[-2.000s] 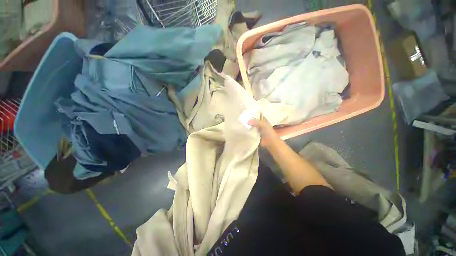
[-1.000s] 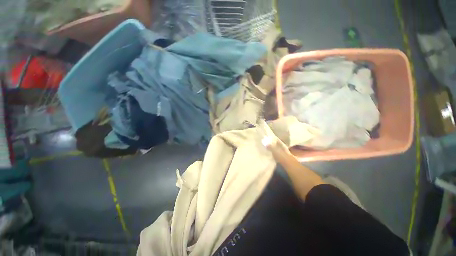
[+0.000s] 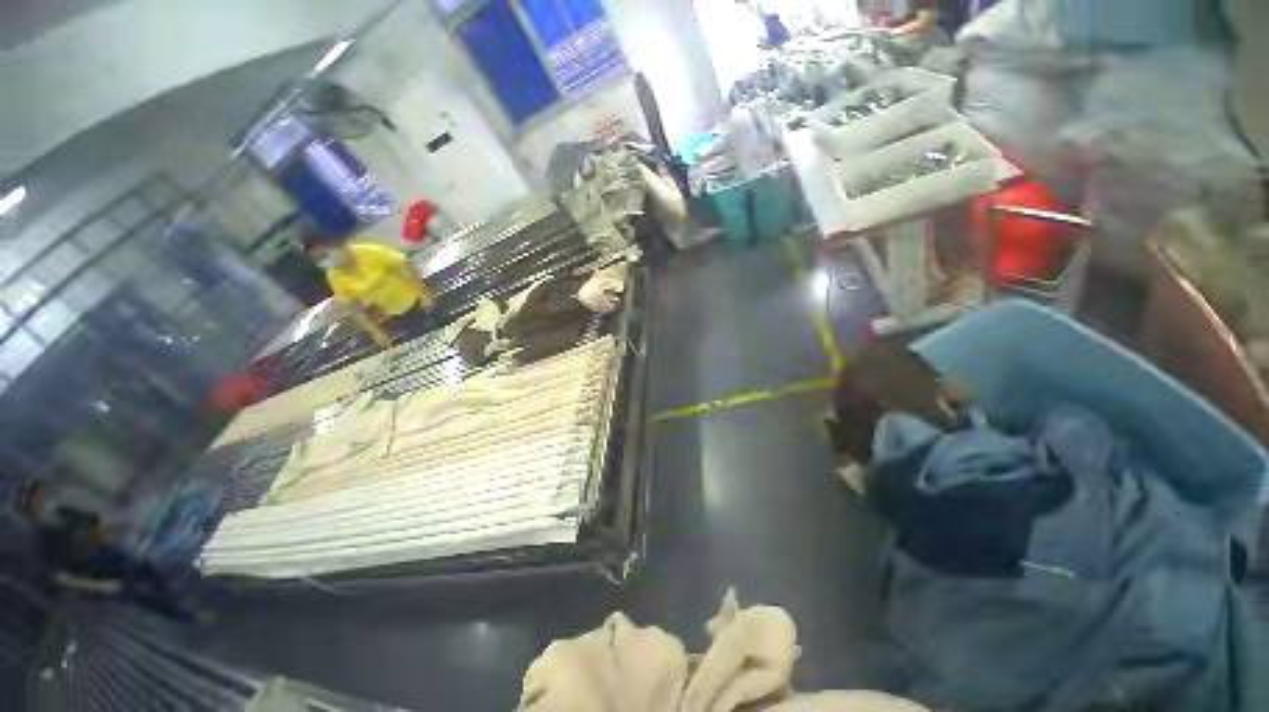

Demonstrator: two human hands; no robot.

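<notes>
The cream fabric piece (image 3: pixel 619 665) shows in bunched folds at the bottom middle edge, cut off by the picture. Neither of my hands is in view. The blue plastic bin (image 3: pixel 1072 348) is at the right, with light blue fabric pieces (image 3: pixel 1099 556) heaped in it and over its near side. A navy fabric piece (image 3: pixel 974 515) and a brown fabric piece (image 3: pixel 898 394) lie at the bin's left edge.
A slatted metal table (image 3: pixel 629 473) with pale strips (image 3: pixel 432 459) and brown fabric (image 3: pixel 536 323) stands at the left. A person in yellow (image 3: pixel 376 282) is behind it. White trays (image 3: pixel 905 160) rest on a bench. Yellow lines mark the grey floor (image 3: pixel 738 515).
The view has swung left and up. The orange bin of white fabric and my hand have left the picture. The blue bin now shows at the right and the cream fabric at the bottom edge.
</notes>
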